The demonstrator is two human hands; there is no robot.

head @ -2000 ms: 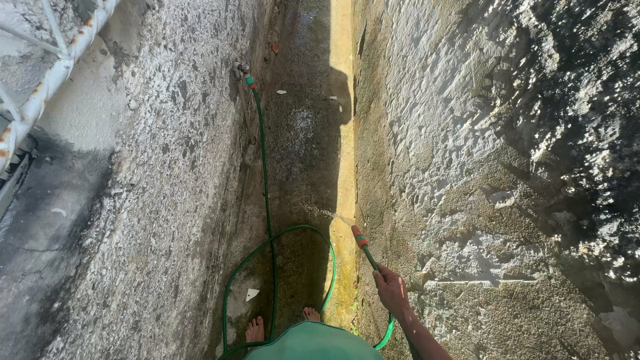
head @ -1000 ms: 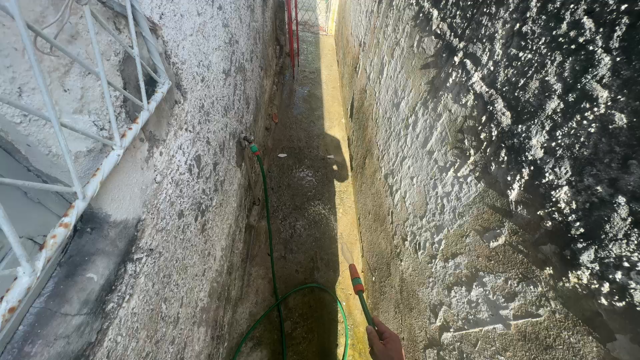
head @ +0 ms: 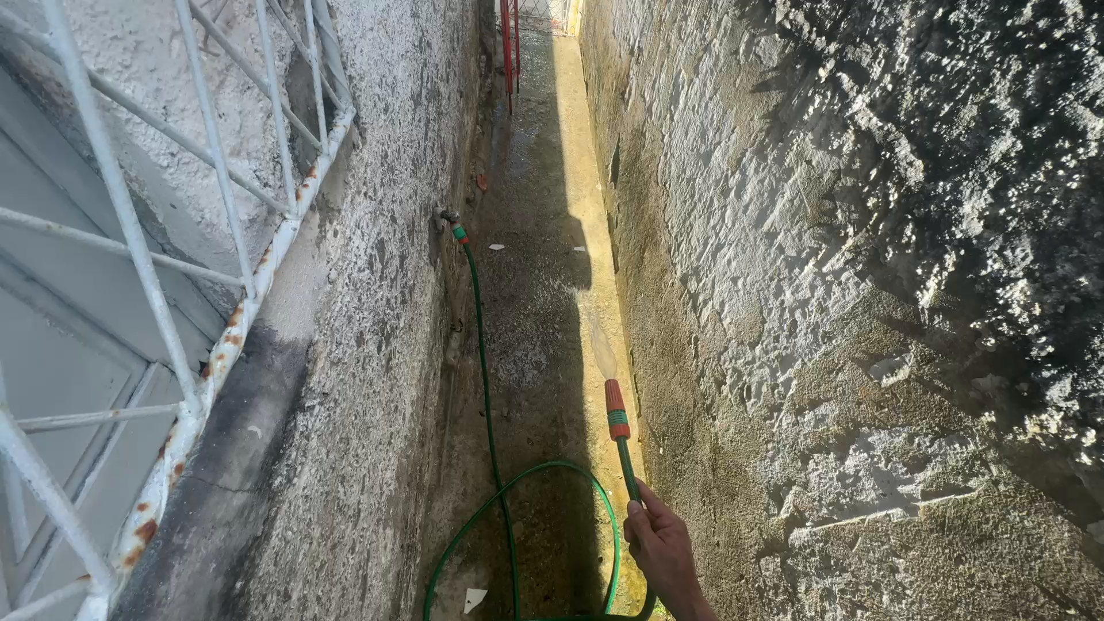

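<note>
My right hand [head: 664, 548], at the lower middle, is closed around a green garden hose [head: 629, 470] a little behind its nozzle. The orange and green spray nozzle [head: 616, 410] points up the passage, and water sprays from its tip. The hose loops over the wet floor and runs up to a green and orange connector [head: 460, 233] on a tap [head: 447, 216] at the left wall. My left hand is not in view.
A rough plaster wall [head: 733, 302] rises on the right and another [head: 379, 259] on the left. A rusty white metal grille [head: 216, 345] stands at the left. Red rods [head: 509, 52] are at the far end. White scraps [head: 473, 599] lie on the concrete floor [head: 535, 345].
The view has tilted up the passage, bringing the red rods and more of the grille in. The nozzle, angled to the left two seconds ago, now points up the passage.
</note>
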